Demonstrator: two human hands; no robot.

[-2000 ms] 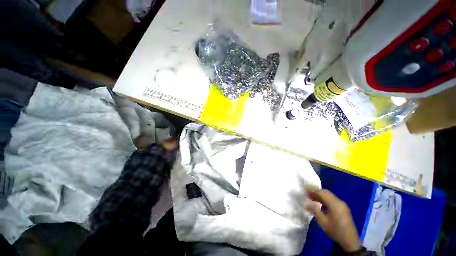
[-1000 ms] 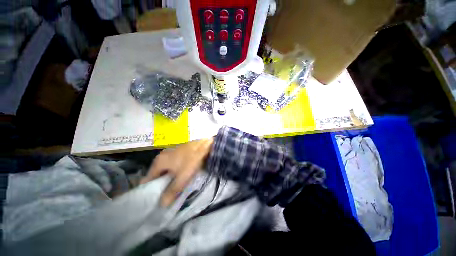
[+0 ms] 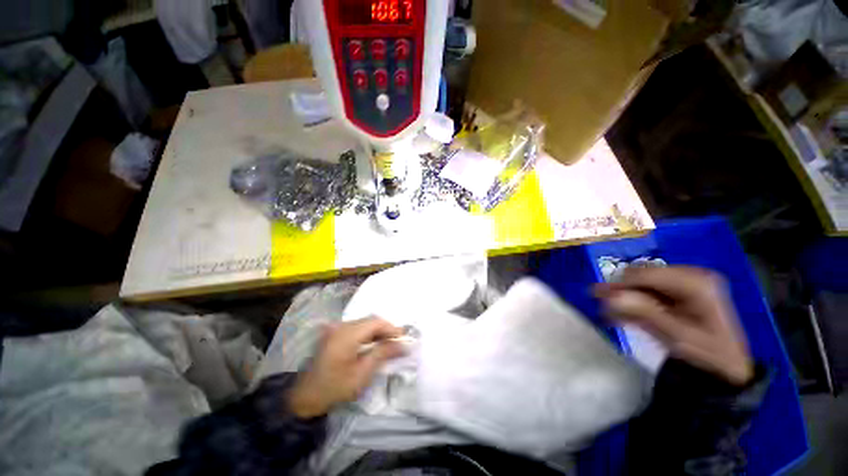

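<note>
A white garment lies spread over my lap, below the table's front edge, its right part lifted and blurred. My left hand grips the garment's left side with bent fingers. My right hand is blurred, raised at the right over the blue bin; its fingers are bent and I cannot tell if they hold a cloth edge. The button attaching machine stands upright beyond the garment with a lit red counter. Its dies have no cloth between them.
Small metal pieces in clear plastic lie left of the dies, and another clear bag lies right. A grey-white cloth heap is at left. The blue bin stands right of the table. A cardboard box is behind.
The view has turned back to face the machine. My right hand, which reached across to the left cloth, is now at the right. The white garment is spread across my lap.
</note>
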